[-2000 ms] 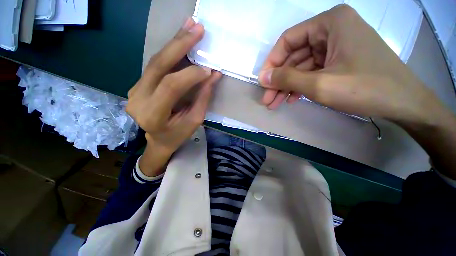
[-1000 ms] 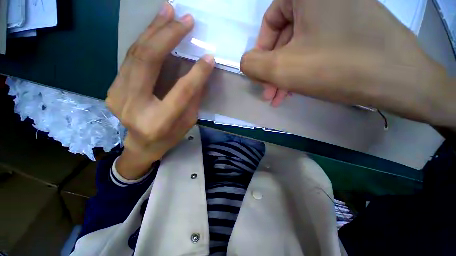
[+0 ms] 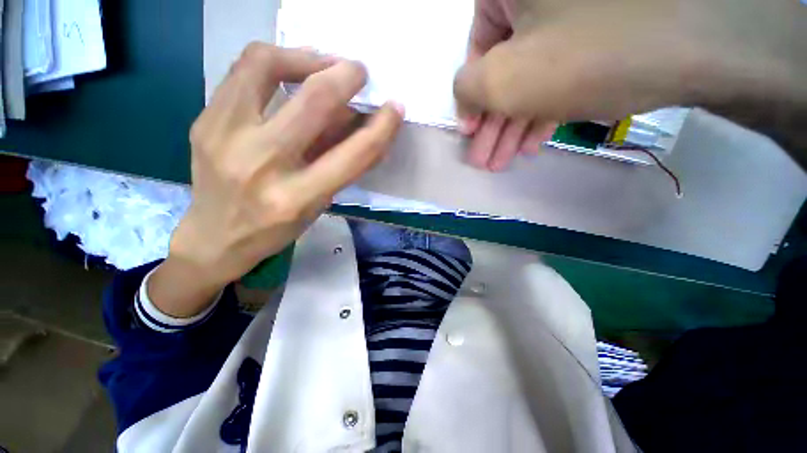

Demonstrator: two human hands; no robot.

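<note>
A white panel lies on a grey board, cut off by the top edge. A green circuit board with a yellow-taped piece shows at its near right edge. A dark red lead wire trails from it onto the grey board. My left hand is spread with its fingertips on the panel's near left edge. My right hand has thumb and fingers together at the near edge, blurred and partly cut off; whether it pinches anything is hidden.
Stacked white pieces stand at the upper left on the dark green bench. A fluffy white waste heap lies below the bench edge at left. White sheets stick out under the grey board. Layered pieces show below the bench at right.
The circuit board and yellow-taped piece now show right of my right hand. The panel looks plain white instead of glossy. My left hand's fingers are more bent over the panel's near left edge.
</note>
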